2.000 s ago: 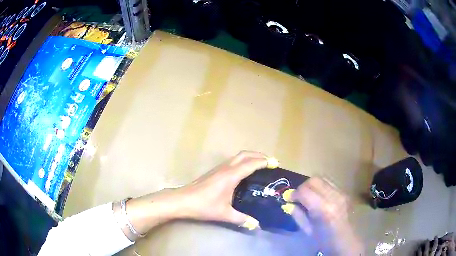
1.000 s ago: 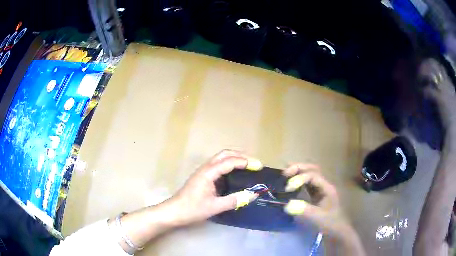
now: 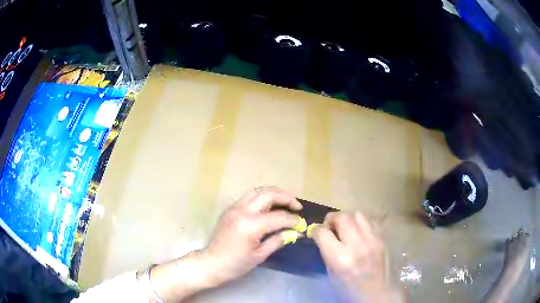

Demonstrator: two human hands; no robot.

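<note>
A black speaker housing (image 3: 296, 260) lies on its side on the cardboard sheet at the lower middle, largely covered by my hands. My left hand (image 3: 254, 234) reaches over its left part, with yellow finger cots on thumb and forefinger pinched together over the middle of the housing. My right hand (image 3: 352, 248) meets it there from the right, its yellow-tipped fingers close to the left fingertips. The wires and slot are hidden between the fingers, so what exactly is pinched is too small to tell.
A second black housing (image 3: 459, 194) with wires sticking out stands at right. Tan cardboard (image 3: 272, 142) covers the bench. A blue printed sheet (image 3: 50, 160) lies at left, a metal upright (image 3: 127, 41) behind. Black housings (image 3: 285, 59) line the far edge. Another person's arm (image 3: 510, 266) is at lower right.
My hands have come together over the housing's middle; the right hand moved left and now covers its right part. The other person's arm has moved down at the right.
</note>
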